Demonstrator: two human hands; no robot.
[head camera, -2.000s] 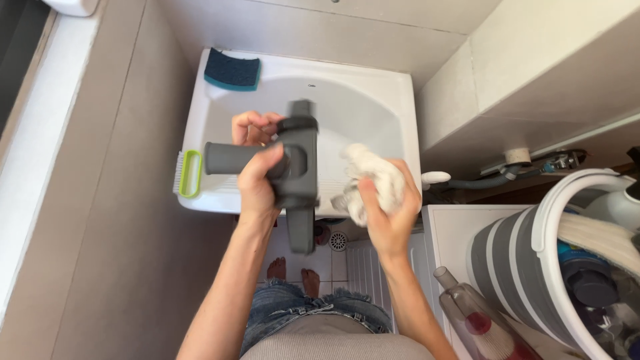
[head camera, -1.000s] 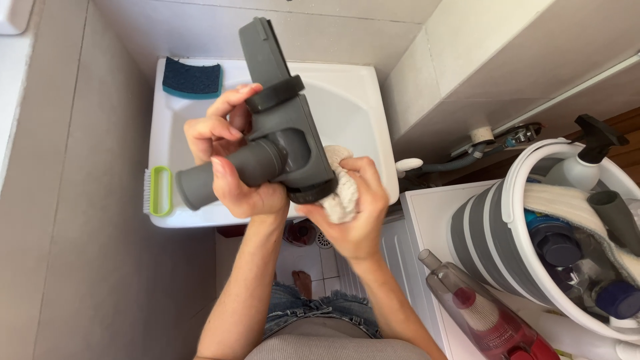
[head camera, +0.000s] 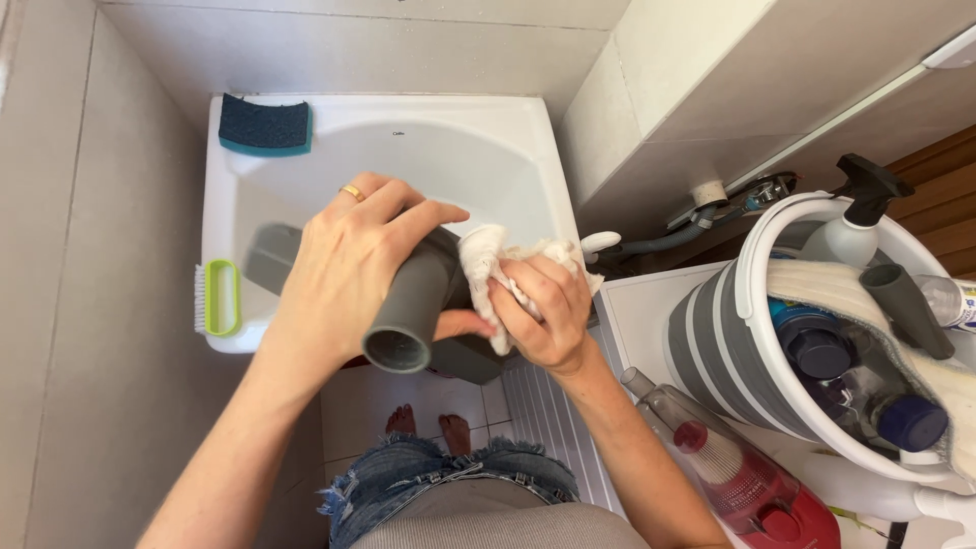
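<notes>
A dark grey plastic vacuum floor head is in my left hand, its round tube opening facing me. My left fingers and thumb wrap around the tube, and one end of the head shows beyond the wrist. Bunched in my right hand is a white cloth, which lies against the right side of the floor head. Both hands are over the front part of a white sink. Part of the floor head is hidden by my hands and the cloth.
A blue scrubbing sponge rests on the sink's back left corner, a green-handled brush on its left rim. At right stand a grey-and-white bucket holding bottles and cloth, and a red handheld vacuum. A grey hose runs by the wall.
The floor head has been turned, so its tube opening now points toward me instead of left. The cloth has moved from its lower end to its right side.
</notes>
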